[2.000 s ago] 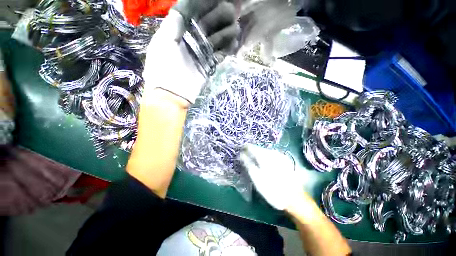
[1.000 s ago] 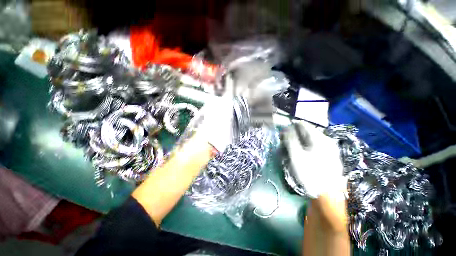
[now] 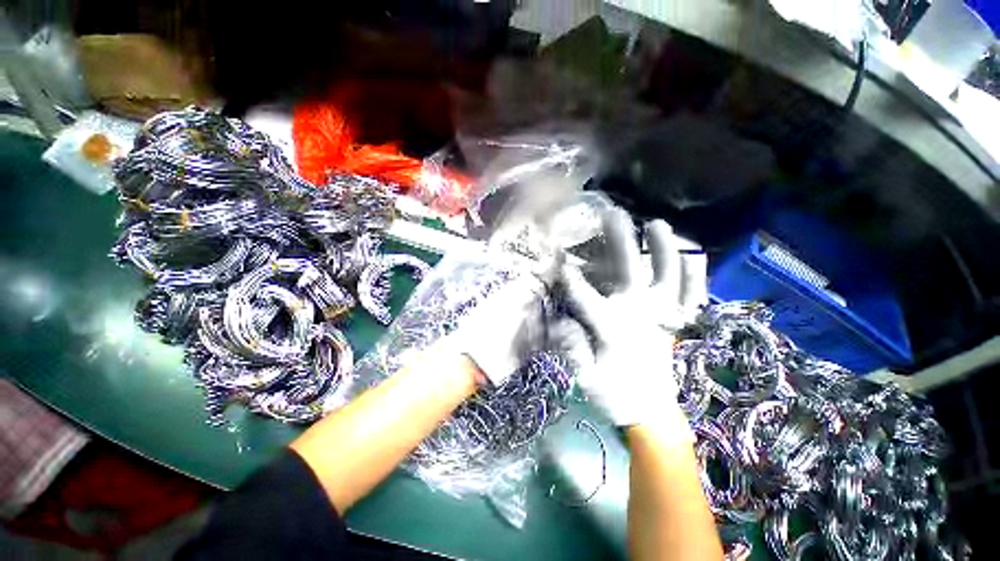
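My left hand (image 3: 513,329), in a white glove with a grey palm side, reaches over the loose heap of silver rings (image 3: 493,422) on clear plastic (image 3: 507,493). Its fingers are blurred and partly hidden, so I cannot tell whether it holds rings. My right hand (image 3: 631,340), gloved in white, is just to its right, with its fingers spread upward and its thumb side close to the left fingers. I see nothing held in it. A single open ring (image 3: 601,466) lies on the green surface below the right hand.
Ring bundles (image 3: 263,312) are piled at left, and more bundles (image 3: 811,438) at right. Behind are a red-orange crumpled mass (image 3: 324,148), a blue bin (image 3: 811,301), a brown box (image 3: 137,71) and a small bag with an orange spot (image 3: 97,150). A pale shelf edge (image 3: 746,66) crosses the upper right.
My right hand has moved left from the right pile to beside my left hand, its fingers now spread. The rings seen earlier in my left hand are no longer clearly visible.
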